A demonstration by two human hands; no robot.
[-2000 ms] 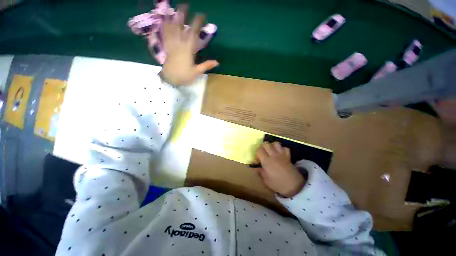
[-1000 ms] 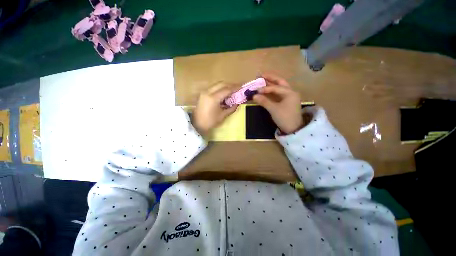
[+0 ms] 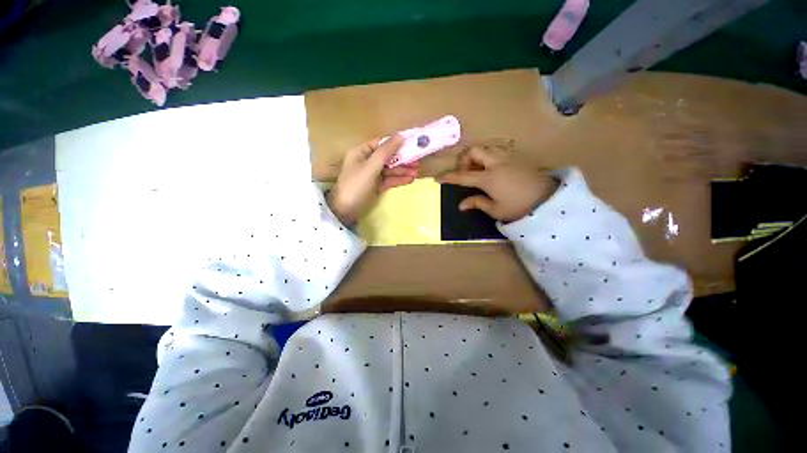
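Note:
My left hand [image 3: 361, 181] holds a pink plastic housing [image 3: 440, 134] by its left end, above the cardboard. The housing's face shows a small dark round spot. My right hand [image 3: 503, 184] is just right of the housing, apart from it, fingers bent and over the black pad sheet [image 3: 467, 226]. I cannot tell whether a pad is between its fingertips. The yellow release paper [image 3: 403, 218] lies bare to the left of the black block, partly under my left hand.
Several pink housings with black squares lie in a pile on the green conveyor belt [image 3: 354, 53] at upper left. A grey metal post [image 3: 637, 49] slants at upper right. The white board [image 3: 177, 195] is at left, spare pad sheets [image 3: 752, 208] at right, on the cardboard [image 3: 619, 142].
My right hand has left the housing and moved down and right to the black pad sheet. My left hand still holds the housing, whose dark spot is now uncovered. An earlier reach to the belt has ended.

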